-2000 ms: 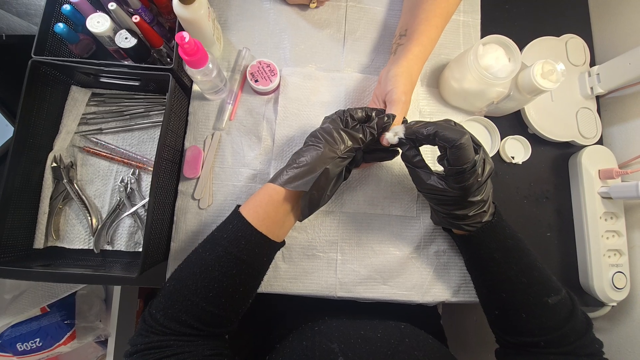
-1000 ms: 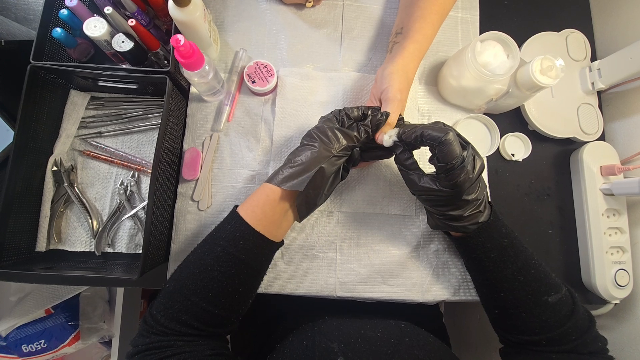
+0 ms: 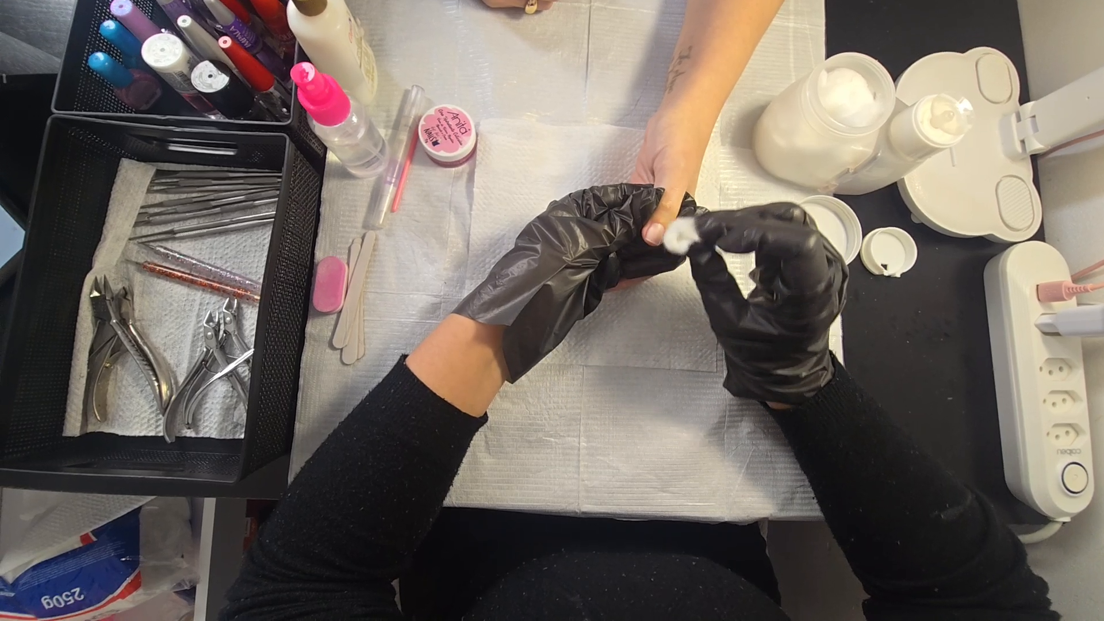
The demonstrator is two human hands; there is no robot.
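Observation:
My left hand (image 3: 595,250), in a black disposable glove, holds the hand of another person (image 3: 668,164), whose arm comes in from the top. That person's thumb points down, with its nail showing; the other fingers are mostly hidden by my glove. My right hand (image 3: 768,293), gloved likewise, pinches a small white cotton piece (image 3: 680,235) between thumb and forefinger, just right of the thumbnail. Whether the cotton touches the nail, I cannot tell. Under the hands lies a white paper towel (image 3: 655,336) on a white table cover.
Left: a black basket (image 3: 276,345) with nippers and metal tools, polish bottles, a pink-capped spray bottle (image 3: 341,121), a small jar (image 3: 448,135), files (image 3: 354,302) and a pink buffer (image 3: 329,285). Right: a cotton jar (image 3: 802,129), a pump bottle (image 3: 897,147), lids, a lamp base and a power strip (image 3: 1035,379).
My right hand with the cotton has drawn slightly right, away from the other person's thumb. That thumb and its nail now show more plainly. My left hand keeps its hold.

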